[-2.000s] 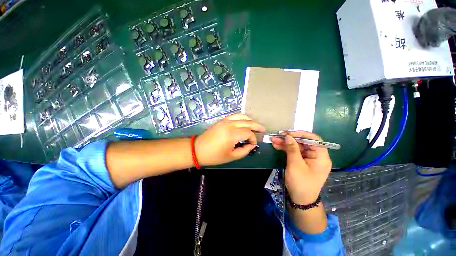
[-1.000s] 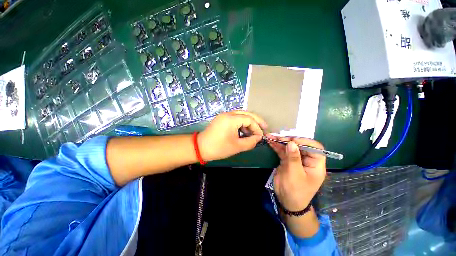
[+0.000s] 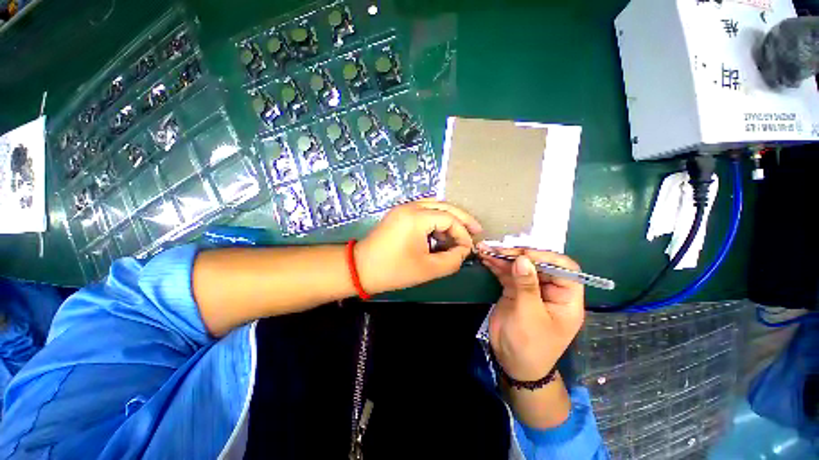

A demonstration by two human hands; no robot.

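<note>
My left hand (image 3: 418, 247), with a red band at the wrist, pinches a small dark module (image 3: 469, 258) between thumb and fingers, mostly hidden by them. My right hand (image 3: 536, 310), with a dark beaded bracelet, is shut on silver tweezers (image 3: 575, 274); their tips meet the module at my left fingertips. Both hands are at the bench's near edge, just below the beige-brown adhesive sheet (image 3: 496, 180) on its white liner (image 3: 559, 189). The blister tray of modules with pale green discs (image 3: 337, 135) lies to the upper left of the sheet.
A partly filled clear blister tray (image 3: 193, 180) lies further left, with a blue object (image 3: 232, 235) near its lower edge. White paper with dark parts (image 3: 22, 175) is far left. A white control box (image 3: 709, 81), cables and white wipe (image 3: 682, 216) are right. Clear trays (image 3: 660, 377) lie below the bench edge.
Since two seconds ago, my fingertips have come together at the module, and the tweezers have tilted with their rear end lower. Over the last second the hands have barely moved.
</note>
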